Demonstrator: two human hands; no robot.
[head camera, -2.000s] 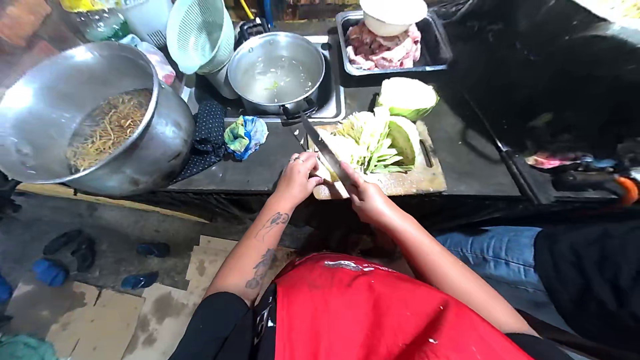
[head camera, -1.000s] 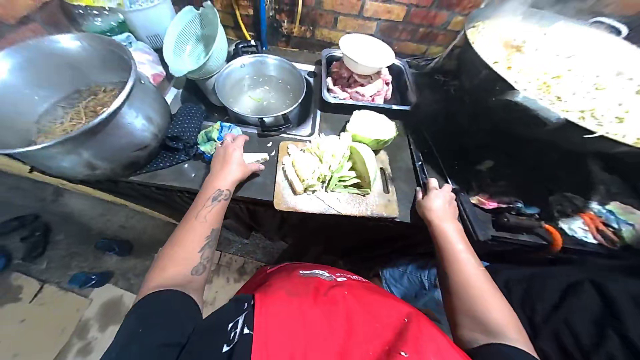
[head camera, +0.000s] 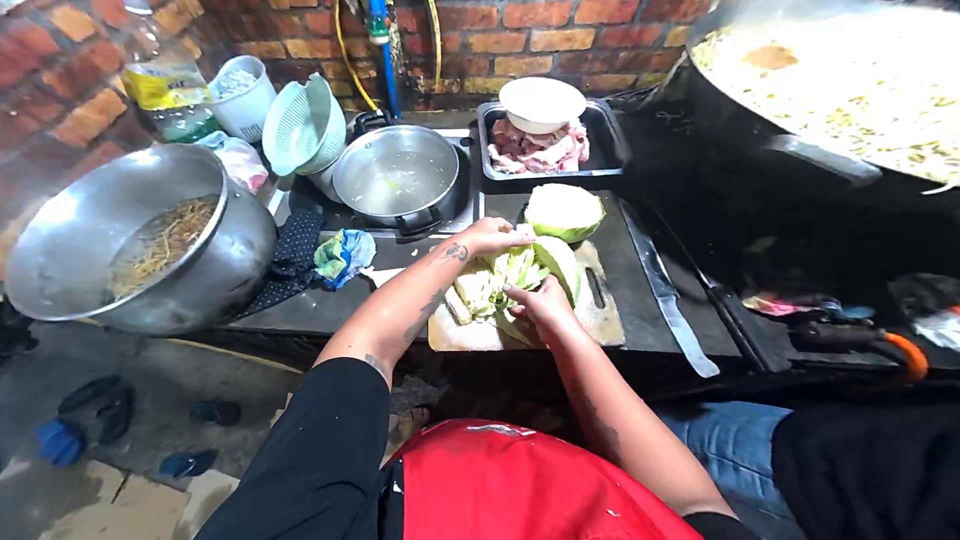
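Sliced cabbage (head camera: 480, 289) lies heaped on a wooden cutting board (head camera: 600, 326). My left hand (head camera: 495, 237) rests over the far side of the heap, fingers pointing right. From the near right, my right hand (head camera: 544, 306) cups the heap's edge, thumb over the leaves. Whether either hand grips any pieces is hard to tell. A cut cabbage wedge (head camera: 559, 264) stands on the board just right of the heap, and a cabbage half (head camera: 564, 210) sits behind it. The kitchen knife (head camera: 671, 307) lies on the counter to the right of the board.
A pot of water (head camera: 397, 176) is on the stove behind my left hand. A large metal pot (head camera: 247, 247) stands left. A tray (head camera: 615, 142) holds raw meat and a white bowl (head camera: 542, 101). A huge steaming pan (head camera: 817, 154) is at right. Someone's jeans (head camera: 739, 442) show beside me.
The knife, in my right hand two seconds ago, now lies on the counter right of the board. Both hands, apart one second ago, have come together at the sliced cabbage. The view has shifted.
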